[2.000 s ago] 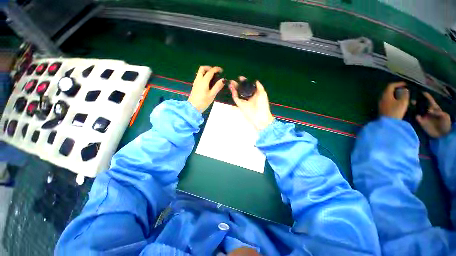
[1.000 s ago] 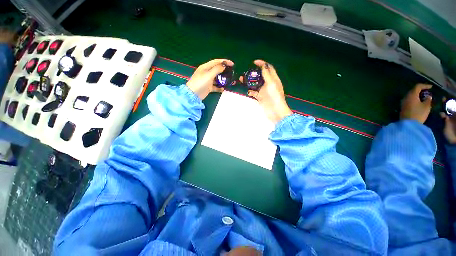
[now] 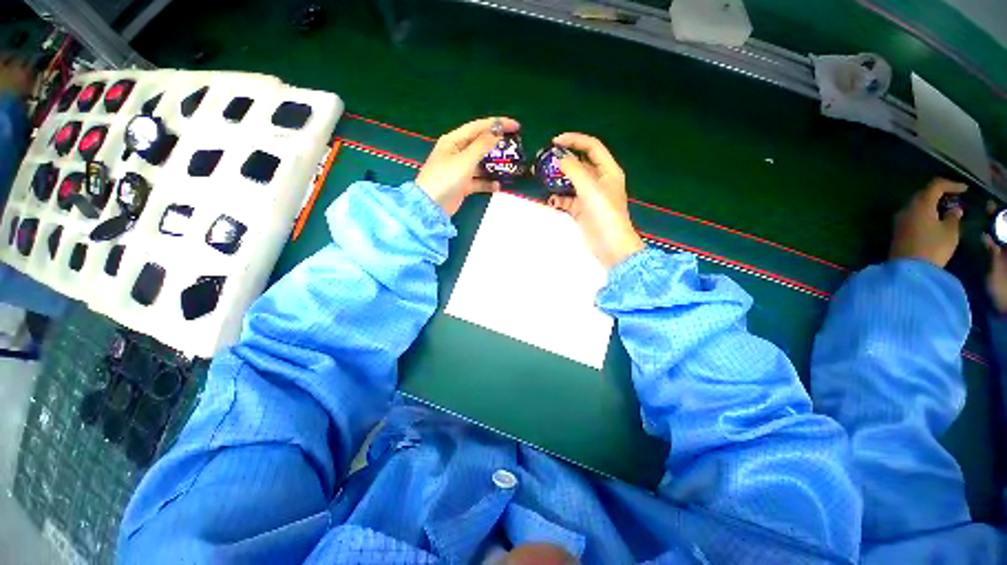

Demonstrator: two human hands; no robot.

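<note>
My left hand [image 3: 458, 163] holds a round smartwatch unit [image 3: 504, 161] by its edge, its screen lit with white and purple marks. My right hand [image 3: 597, 193] holds a second round smartwatch unit [image 3: 555, 171], also lit with purple and white. The two units are side by side with a small gap, faces up, over the far edge of the white paper sheet [image 3: 532, 285]. The sheet lies on the green mat. The screen text is too small to read. Part of each unit's rim is hidden by my fingers.
A white foam tray [image 3: 245, 204] with red and black units is at left. A blister tray [image 3: 72, 419] is below it. A metal rail [image 3: 618, 44] bears a white block [image 3: 710, 22] and a white holder [image 3: 856, 86]. Another person's hand [image 3: 928, 226] holds a unit at right.
The unit screens, dark two seconds ago, are lit. The left unit's face is turned more towards the camera than one second ago. The view has shifted slightly, and the neighbour's hands have moved.
</note>
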